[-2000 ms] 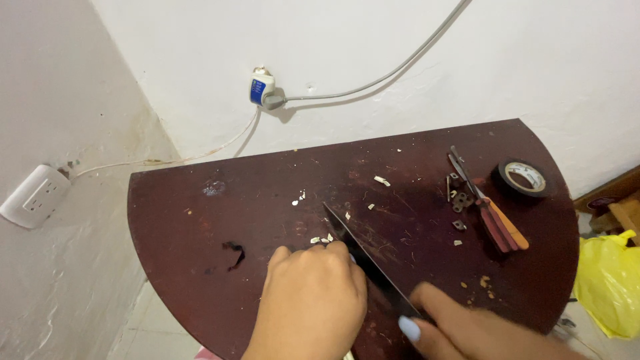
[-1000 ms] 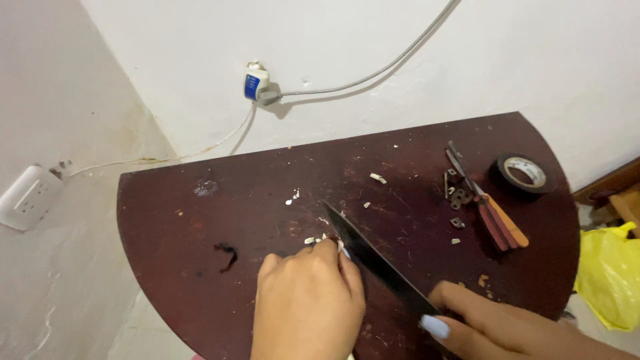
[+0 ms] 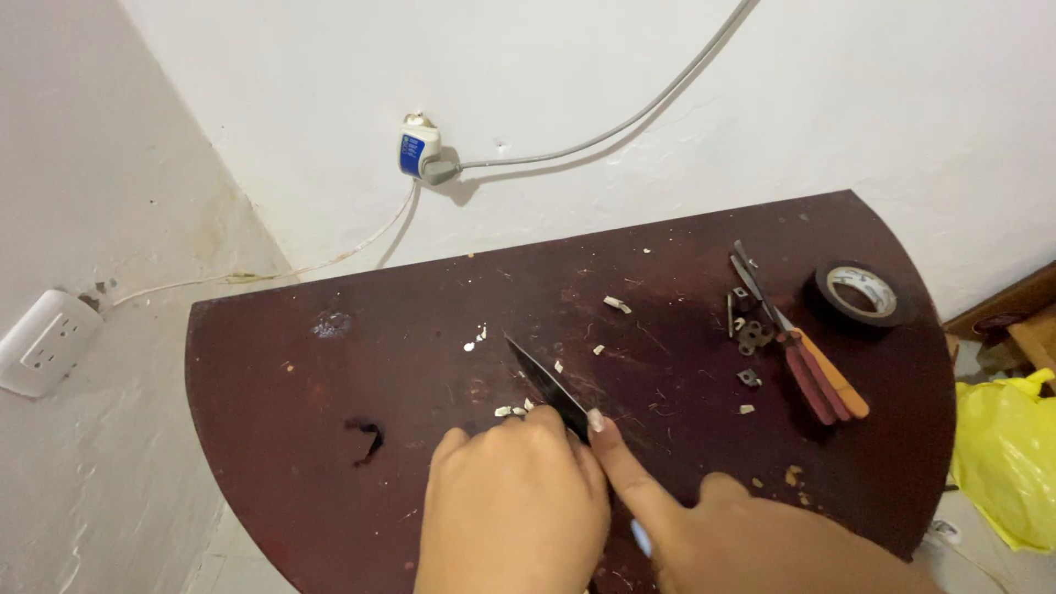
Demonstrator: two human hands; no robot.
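My right hand point(image 3: 701, 528) is closed around a knife, its index finger stretched along the dark blade point(image 3: 549, 388), which points up and left over the table. Beside the blade, my left hand point(image 3: 516, 495) rests with curled fingers on the dark red wooden tabletop point(image 3: 313, 511). What it holds is hidden beneath the fingers; a pale end shows at the bottom edge. Small white fragments point(image 3: 503, 411) lie just past the left fingertips, with more white pieces point(image 3: 616, 304) scattered farther back.
Two screwdrivers point(image 3: 813, 375) lie at the right, beside small metal parts point(image 3: 752, 337) and a roll of black tape point(image 3: 858, 293). A black scrap point(image 3: 369, 441) is at the left. Behind, a plugged-in adapter point(image 3: 419, 150) with cables hangs on the wall. A yellow plastic bag point(image 3: 1006, 462) stands beyond the right edge.
My right hand has moved forward and left along the knife, and its index finger now lies on the blade, near my left hand. The left hand stays about where it was.
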